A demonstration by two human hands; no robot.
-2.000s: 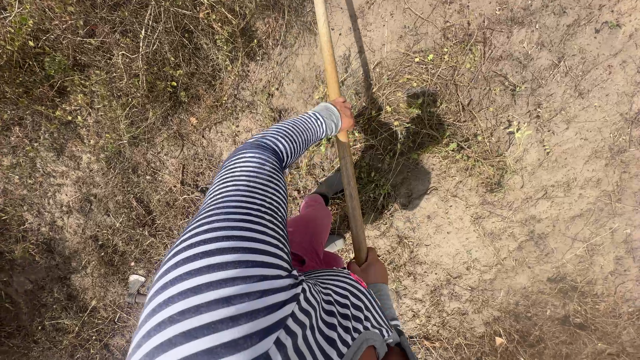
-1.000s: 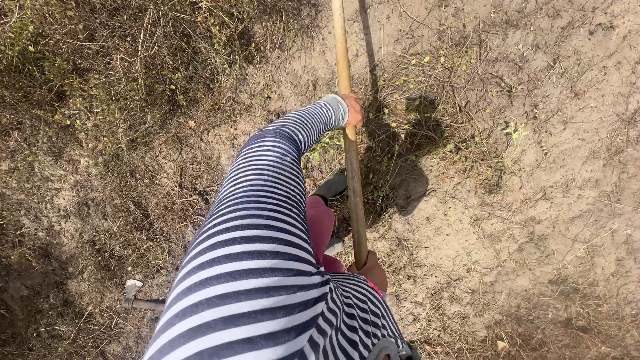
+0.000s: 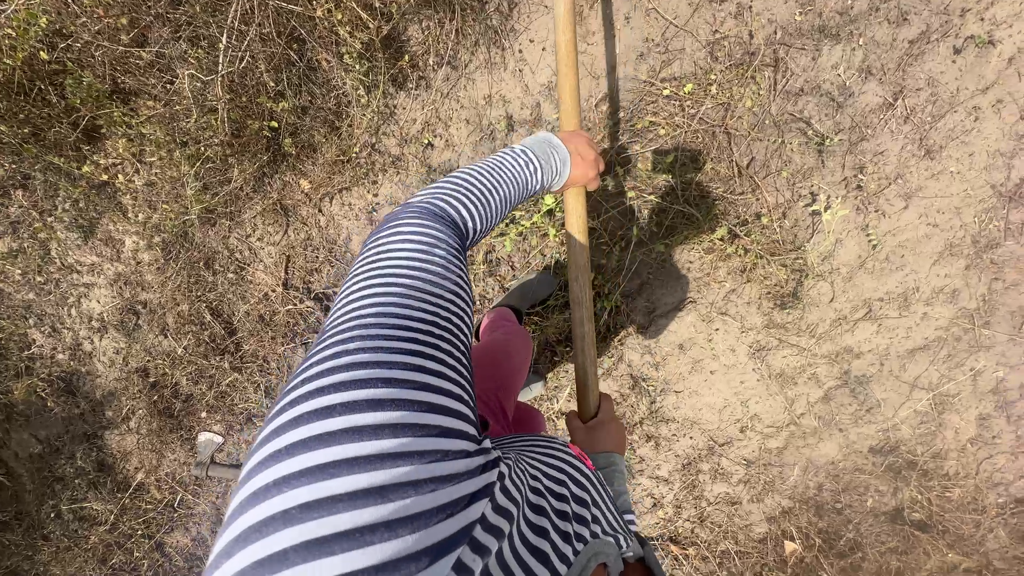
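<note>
A long wooden tool handle [image 3: 579, 272] runs from the top edge down to the middle of the view; its far end lies outside the frame. My left hand [image 3: 582, 160] is wrapped around its upper part, the arm stretched forward in a striped sleeve with a grey cuff. Lower down, my right hand [image 3: 600, 430] grips the handle near its butt end, close to my body. Dry stems and green weeds [image 3: 632, 264] lie beneath the handle, partly in shadow. What the tool's far end is cannot be seen.
An axe-like tool with a metal head [image 3: 208, 454] lies on the ground at lower left, its handle partly hidden by my sleeve. My dark shoe [image 3: 528, 292] is left of the wooden handle. Dense dry brush [image 3: 184, 104] covers the upper left; sandy soil [image 3: 872, 352] spreads at right.
My left hand and the upper part of the wooden handle have shifted a little to the right. Both hands keep their hold. More of the axe-like tool shows beside my sleeve than two seconds ago.
</note>
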